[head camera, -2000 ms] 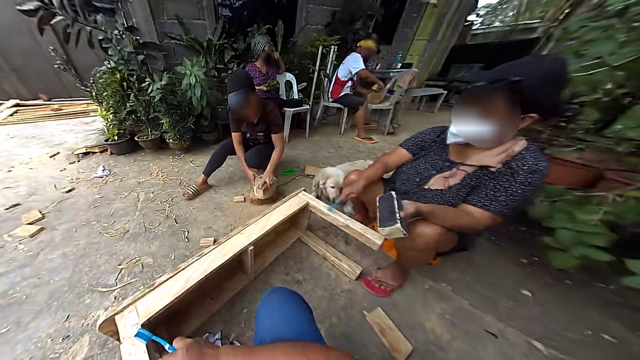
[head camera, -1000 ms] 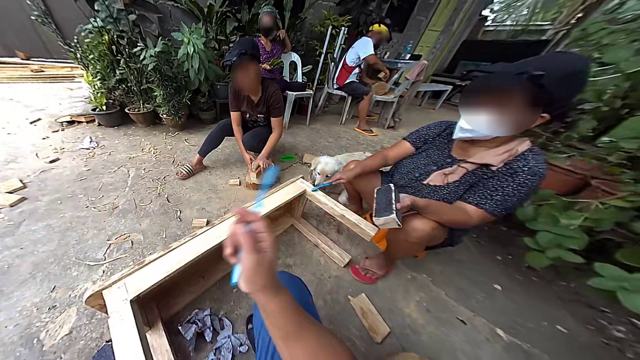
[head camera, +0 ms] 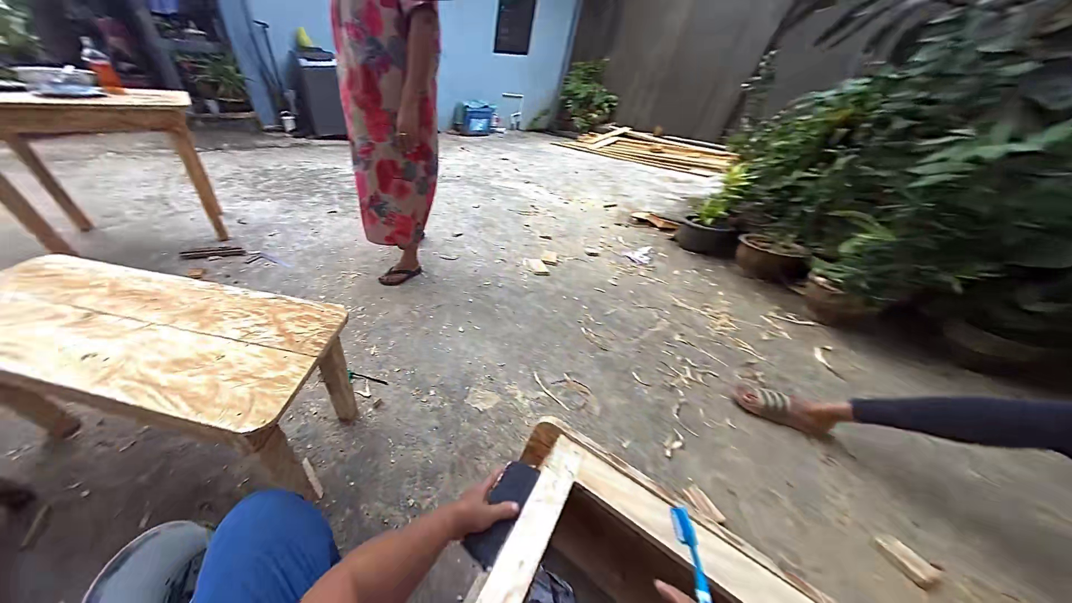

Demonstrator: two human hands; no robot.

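Note:
At the bottom centre, my left hand (head camera: pixel 483 506) grips a dark rectangular block (head camera: pixel 512 492), its thumb over the top, beside the pale wooden crosspiece of an overturned wooden bench or small table (head camera: pixel 620 480). Only the fingertips of my right hand (head camera: pixel 672 592) show at the bottom edge, by the handle of a blue toothbrush (head camera: pixel 689 540). The toothbrush stands bristle end up in front of the bench's long side board. The rest of that hand is out of frame. Crumpled dark cloth or paper (head camera: pixel 550 586) lies inside the frame.
A low wooden table (head camera: pixel 167 335) stands at left, a taller one (head camera: pixel 92 100) behind. A person (head camera: pixel 389 126) stands ahead; another person's foot (head camera: pixel 775 404) reaches in from the right. Wood scraps (head camera: pixel 909 561) and shavings litter the concrete, with potted plants (head camera: pixel 770 258) at right.
The view has swung far left, bringing in the wooden tables and a standing person. My left hand and the block it grips now show. My right hand has moved down to the bottom edge.

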